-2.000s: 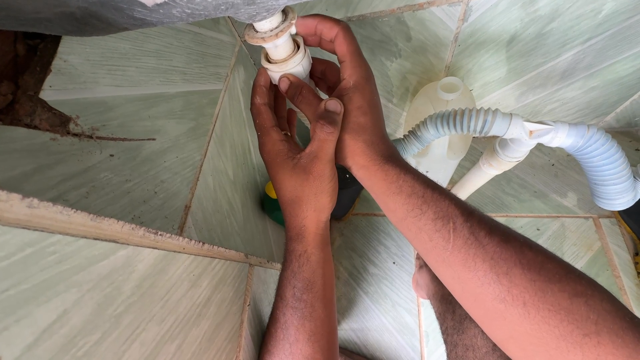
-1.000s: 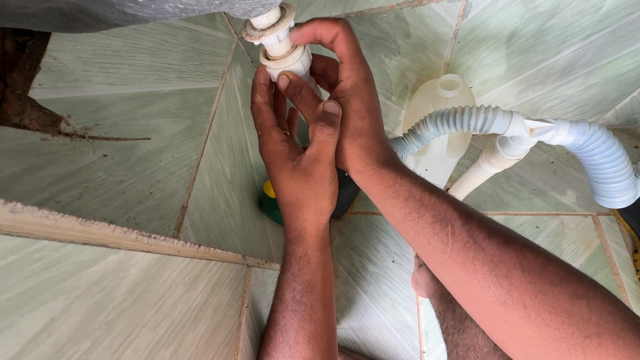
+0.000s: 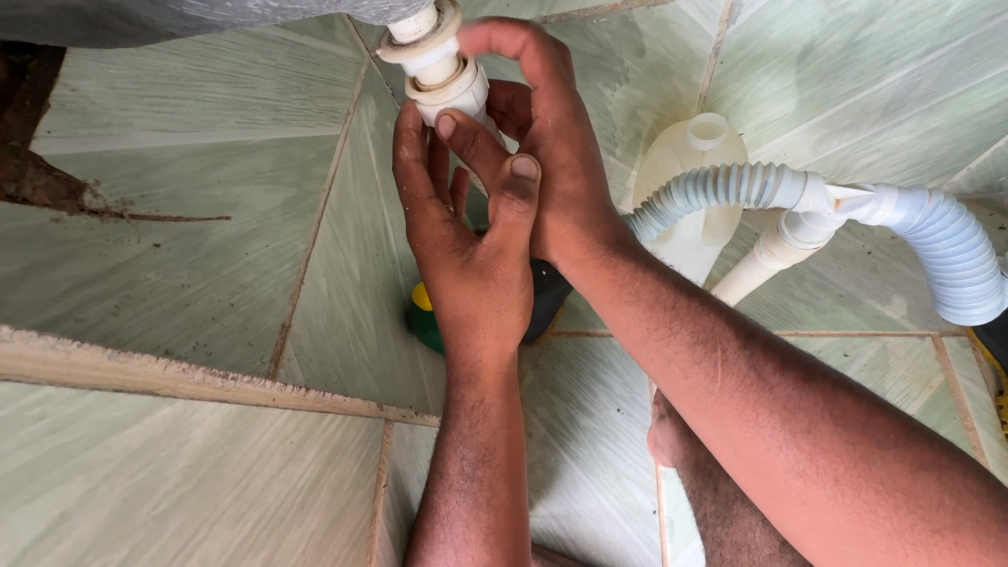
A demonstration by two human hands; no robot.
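A white plastic drain tailpiece (image 3: 435, 67) with a flanged ring comes down from the underside of a grey basin (image 3: 213, 20) at the top. Around its lower end sits a white slip nut (image 3: 450, 94). My left hand (image 3: 476, 228) cups the nut from below, thumb on its front and fingers on its left side. On the right, my right hand (image 3: 551, 134) wraps round behind the fitting, its index finger raised beside the flanged ring and its thumb crossing over my left hand. Whatever is below the nut is mostly hidden by my hands.
Ribbed light-blue drain hoses (image 3: 949, 252) join a white pipe fitting (image 3: 803, 224) at right. Behind them stands a translucent plastic bottle (image 3: 657, 169). A dark container (image 3: 551, 295) and a green object with a yellow part (image 3: 425, 323) lie behind my hands. A rough tile ledge (image 3: 157, 374) crosses the left.
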